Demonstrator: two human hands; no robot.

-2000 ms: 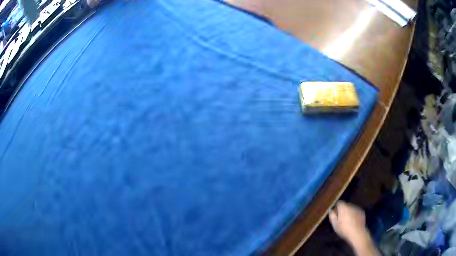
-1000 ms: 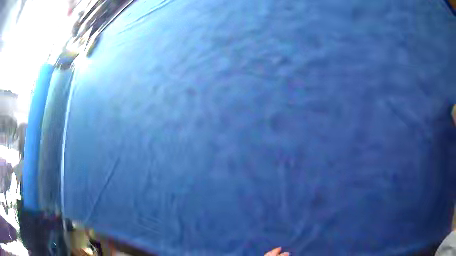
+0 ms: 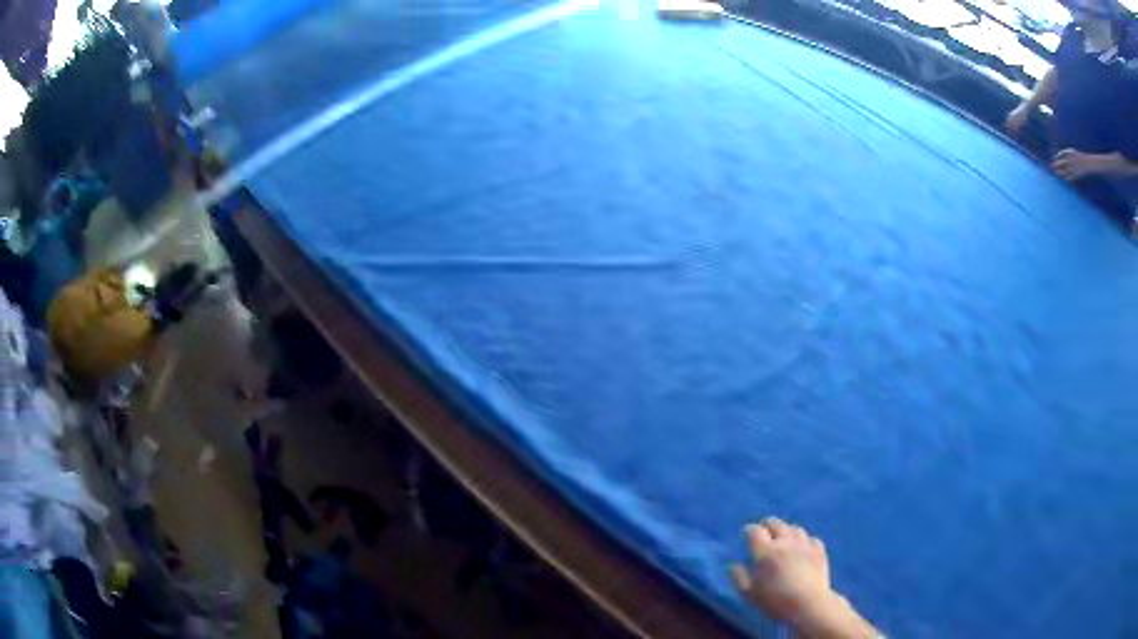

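Observation:
Blue fabric [image 3: 649,337] lies spread over the table, with a long crease across its left part and fine wrinkles to the right. Its near edge runs along the brown table rim [image 3: 499,493]. My right hand [image 3: 784,574] is at the bottom, right of centre, over the fabric close to that edge. Its fingers are bent and point away from me; whether they grip cloth is not clear. My left hand is not in view. A long pale strip [image 3: 399,85] crosses the fabric's far left end.
A bright blue roll [image 3: 243,35] is at the upper left. A person in dark clothes [image 3: 1088,106] stands across the table at the upper right. A small pale block [image 3: 690,10] lies at the far edge. A yellow-orange bundle [image 3: 100,325] and scraps [image 3: 44,468] lie on the floor at left.
The view has swung left along the table to its end with the roll. The yellow block has left the view, and the other person has come in. A hand now shows more fully over the cloth.

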